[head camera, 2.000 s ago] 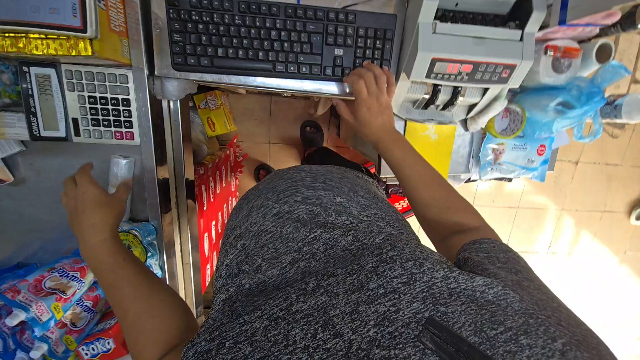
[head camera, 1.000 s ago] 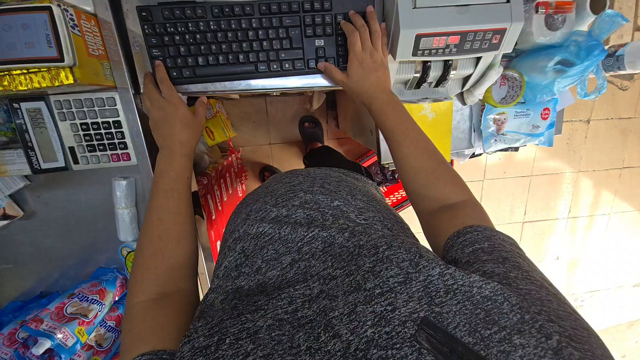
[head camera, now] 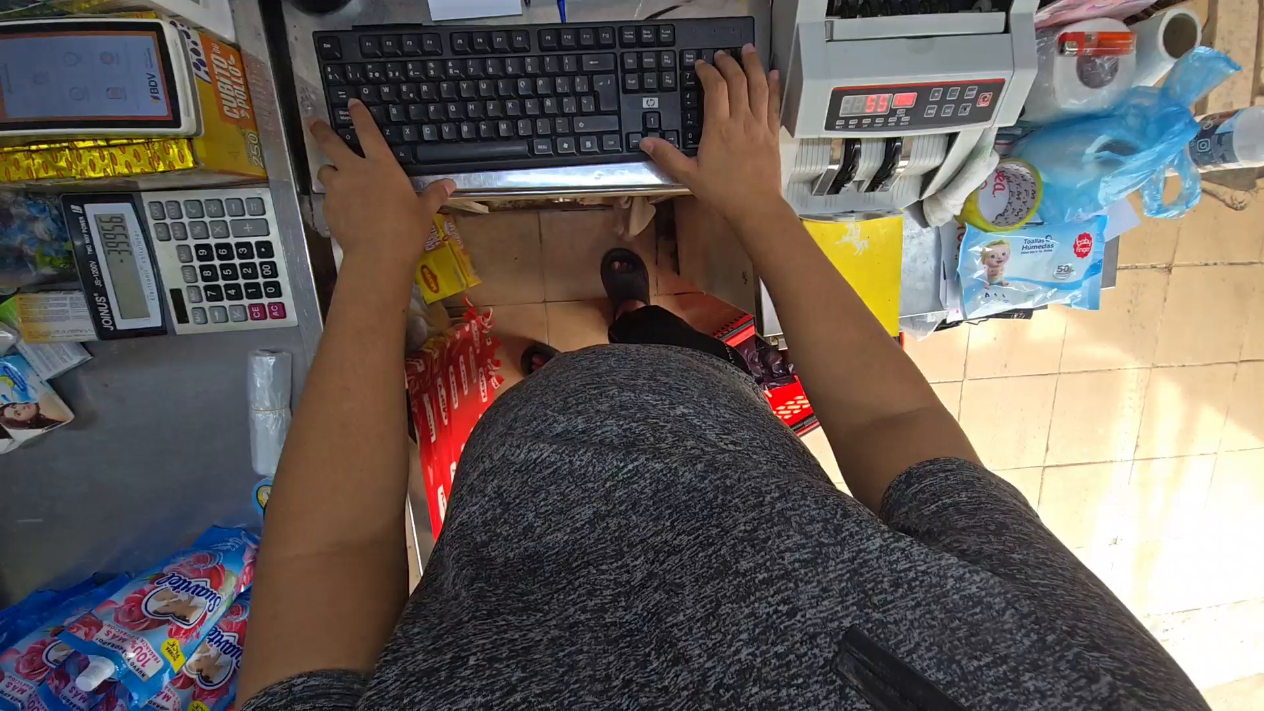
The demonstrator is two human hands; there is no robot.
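Note:
A black HP computer keyboard (head camera: 494,94) lies across the metal counter at the top of the view. My left hand (head camera: 373,188) rests at its left end, index finger on the lower left keys and thumb apart, holding nothing. At the right end, my right hand (head camera: 731,138) spreads its fingers over the number pad, thumb near the arrow keys, also holding nothing. Just right of that hand stands a grey banknote counter (head camera: 908,69) with a lit red display. A desk calculator (head camera: 173,259) lies left of my left hand.
On the left metal counter are a roll of clear plastic bags (head camera: 270,410), Suavitel pouches (head camera: 148,627), a yellow carton (head camera: 222,94) and a touchscreen device (head camera: 89,77). Rightward are a blue plastic bag (head camera: 1106,148), a wet wipes pack (head camera: 1032,267) and a tape roll (head camera: 1002,195). Red packaging (head camera: 454,405) stands below.
My left hand has moved from beside the plastic roll on the left counter up to the keyboard's left end. My right hand has stayed at the keyboard's right end, its fingers now farther over the keys.

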